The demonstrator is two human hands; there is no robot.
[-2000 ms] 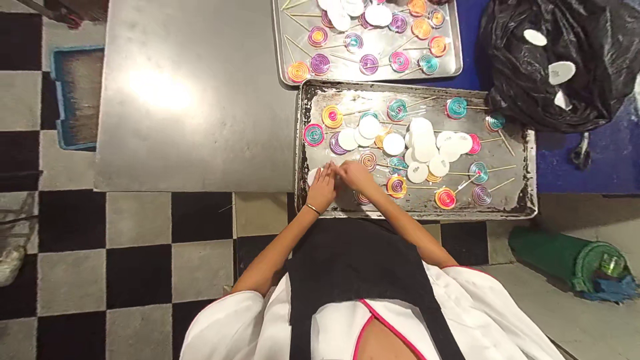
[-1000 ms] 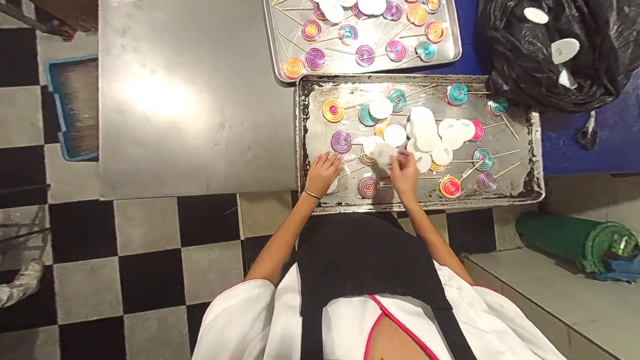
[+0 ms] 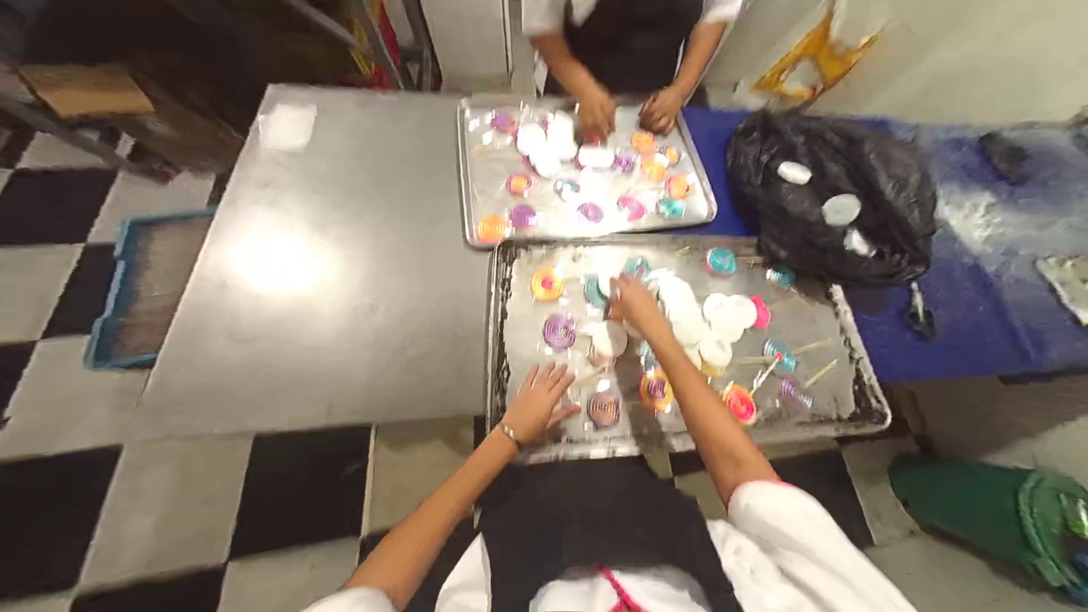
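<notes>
My left hand (image 3: 541,403) rests with its fingers apart on the lower left of the worn metal baking tray (image 3: 816,429). My right hand (image 3: 633,299) reaches to the tray's upper middle, over white round discs (image 3: 680,308); whether it grips one cannot be told. Spiral lollipops on sticks lie around: a purple one (image 3: 559,331) and a yellow-orange one (image 3: 546,284) at left, a brownish one (image 3: 603,409) beside my left hand, a teal one (image 3: 721,261) at the top, and a red-orange one (image 3: 739,404) at lower right.
A second tray (image 3: 469,183) of lollipops and white discs lies behind, with a co-worker's two hands (image 3: 661,110) over it. The steel table (image 3: 374,255) extends left. A black plastic bag (image 3: 829,195) with white pieces on it sits on a blue surface (image 3: 960,314) at right.
My right hand has moved away from my body, toward the tray's upper middle. My left hand stays near the lower left. The view has tilted up, and a co-worker's hands now show.
</notes>
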